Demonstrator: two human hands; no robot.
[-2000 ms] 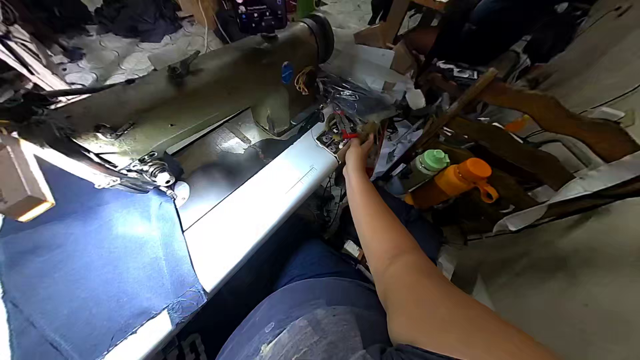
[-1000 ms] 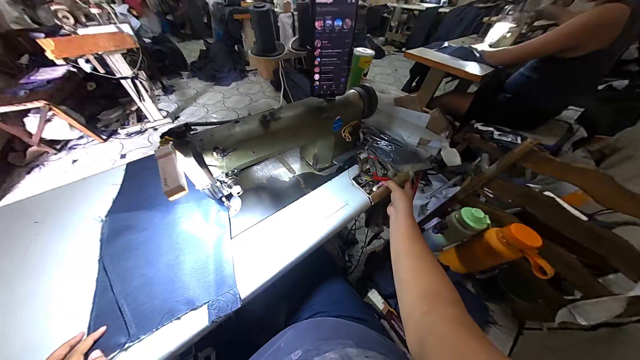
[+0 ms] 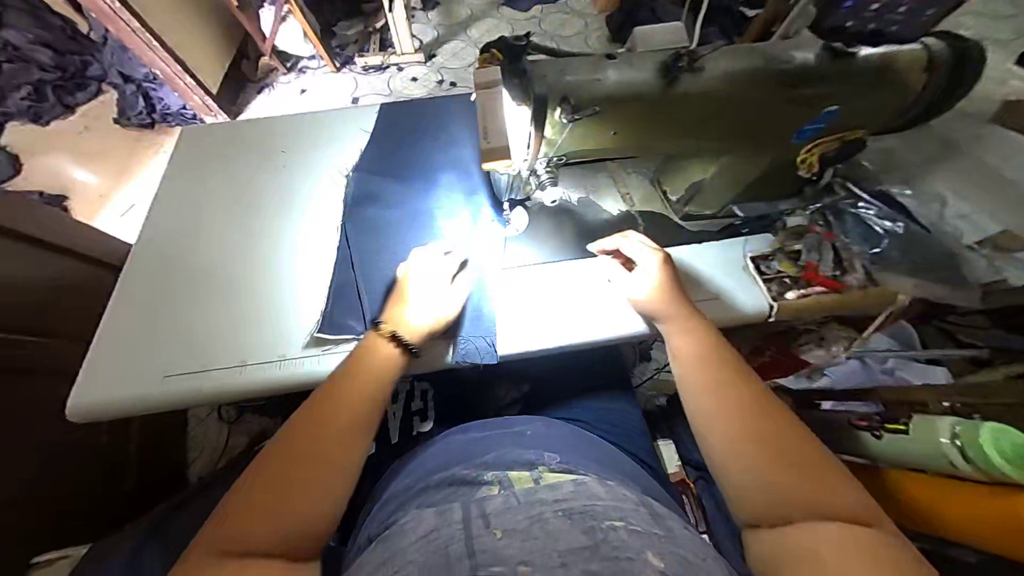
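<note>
My left hand (image 3: 432,290) rests on the dark blue fabric panel (image 3: 400,192), close to its right edge, under a bright light; glare hides what its fingertips do. The panel lies on the white sewing table (image 3: 232,240) and reaches the needle area of an industrial sewing machine (image 3: 720,112). Over the table's front strip, right of the needle, is my right hand (image 3: 640,272), its thumb and forefinger curled near each other. Whether something thin is between them cannot be told.
A compartment of small tools and scraps (image 3: 808,264) is set in the table's right end. Beside it lies clear plastic wrapping (image 3: 888,224). A green-lidded bottle (image 3: 960,444) and an orange bottle (image 3: 944,504) are at the lower right. A small cardboard box (image 3: 491,120) stands by the machine's head.
My right hand has left the tool compartment and moved left toward the needle. My left hand, at the panel's lower left corner a second ago, is now near its right edge. The view has shifted strongly.
</note>
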